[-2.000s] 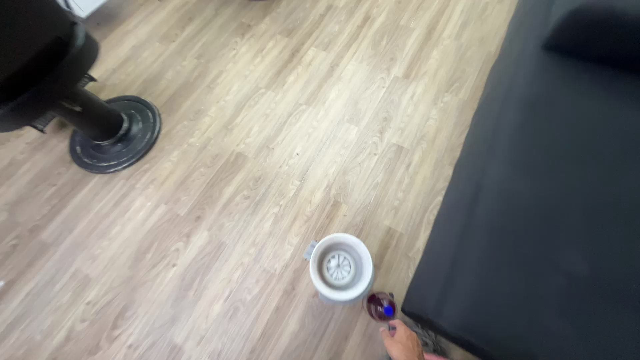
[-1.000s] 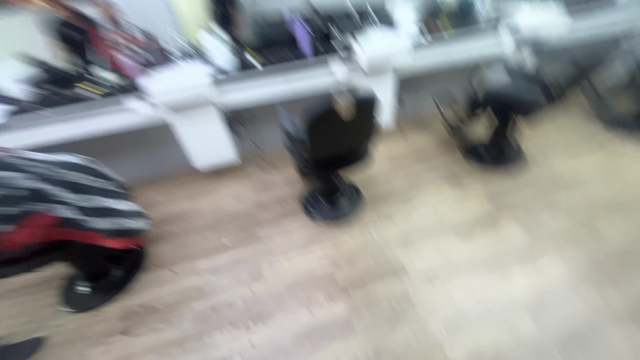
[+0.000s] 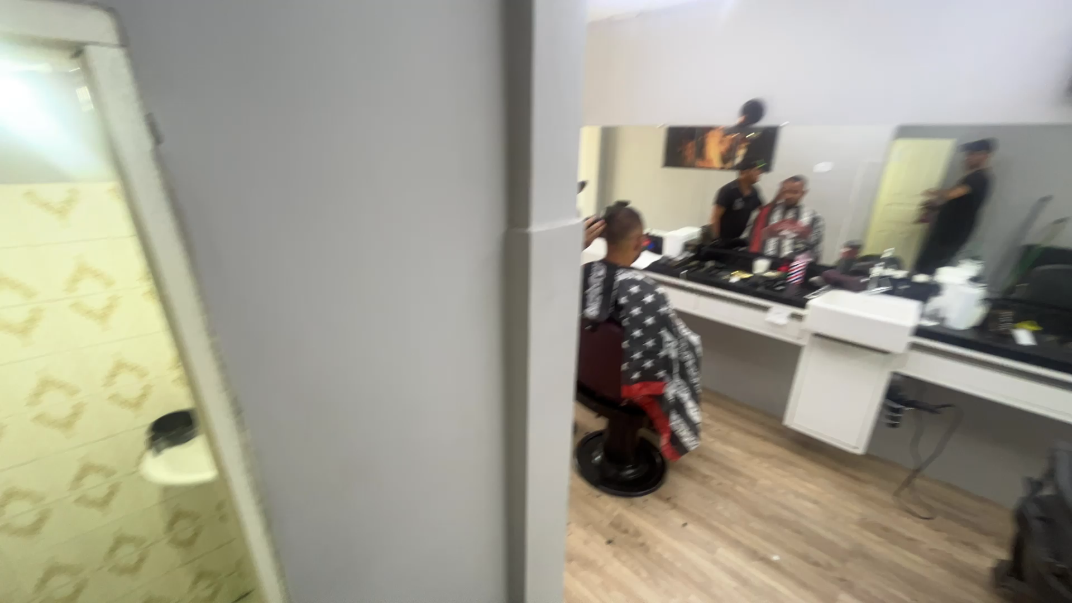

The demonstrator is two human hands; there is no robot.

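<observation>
Neither my left hand nor my right hand shows in the head view, so what they hold cannot be seen. A grey wall (image 3: 360,301) with a projecting corner fills the middle. Beyond it a person under a barber cape (image 3: 649,335) with stars and stripes sits in a barber chair (image 3: 621,456). Another person's hand (image 3: 594,229) is at the seated person's head; the wall hides the rest of that person. The mirror (image 3: 846,180) reflects several people, one of them standing in dark clothes.
At left, a door frame (image 3: 167,276) opens on a patterned tiled wall (image 3: 67,377) with a white basin (image 3: 180,465). A long counter (image 3: 729,289) holds barber's supplies and a white sink (image 3: 863,318). Cables (image 3: 925,461) hang below. A dark chair (image 3: 1043,528) stands at lower right.
The view has swung up and away from the floor. The hand near a small dark purple object beside a white pot, seen two seconds ago, is out of view.
</observation>
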